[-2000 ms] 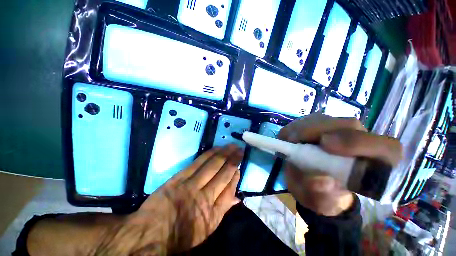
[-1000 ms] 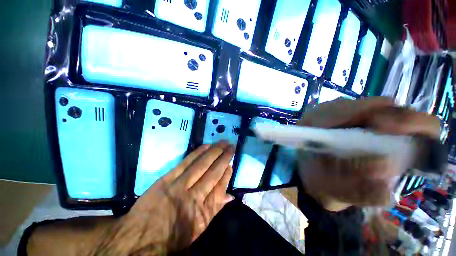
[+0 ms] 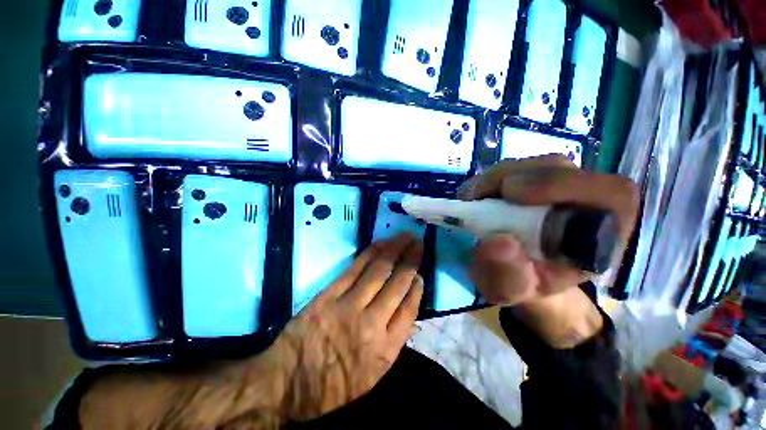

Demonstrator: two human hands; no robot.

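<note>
A black blister tray (image 3: 315, 138) holds several light-blue phone back covers, with black camera circles and short dark lines on most. My right hand (image 3: 546, 227) grips a white pen-type tool (image 3: 495, 220) with a dark rear end. The tool's nose points left at the camera area of the fourth cover (image 3: 389, 217) in the near row; whether the tip touches is unclear. My left hand (image 3: 361, 306) lies flat, palm down, its fingertips on the lower part of that cover and its fingers partly over the third cover (image 3: 323, 239).
Crumpled clear-white film (image 3: 672, 159) lies right of the tray, beside more trays with light-blue covers (image 3: 729, 252). Red crates (image 3: 697, 18) stand at the upper right. The dark-green mat (image 3: 21, 243) shows at left. Red and dark items are blurred at the lower right.
The tray view has shifted left and down. My left fingers have moved from the third near-row cover to the fourth. The tool, seen blurred one second ago, has its nose over the fourth cover.
</note>
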